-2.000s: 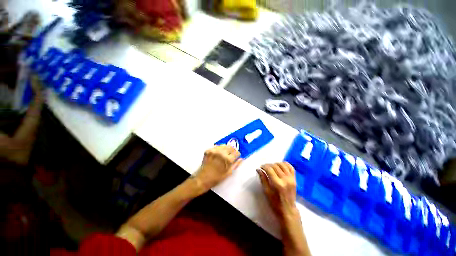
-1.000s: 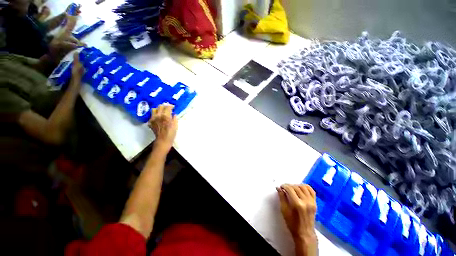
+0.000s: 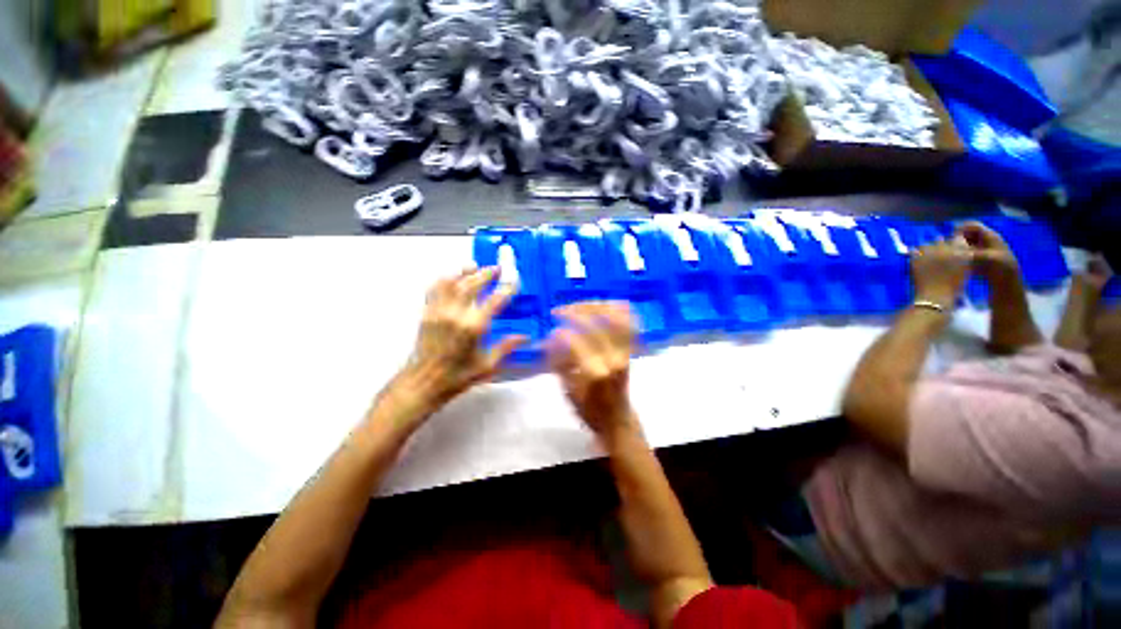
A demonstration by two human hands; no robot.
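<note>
A row of blue trays (image 3: 695, 295) lies side by side along the white table, each with a small white plug part (image 3: 633, 253) in its upper recess. My left hand (image 3: 457, 326) is over the leftmost tray, fingers spread, with fingertips at its upper part; whether it grips the tray is unclear. My right hand (image 3: 596, 350) is blurred at the lower part of the first trays; its fingers are bent, and what they hold cannot be made out. The lower pockets that show in the row look empty.
A large pile of coiled cables (image 3: 529, 86) stands behind the trays, with one loose coil (image 3: 389, 205) in front. A carton of small white parts (image 3: 861, 154) is at back right. Another person's hands (image 3: 953, 264) work at the row's right end. A filled tray (image 3: 27, 412) is at far left.
The view has swung right. My left hand has left the filled trays on the left table and is now at the row's left end. My right hand is now over the row's near side.
</note>
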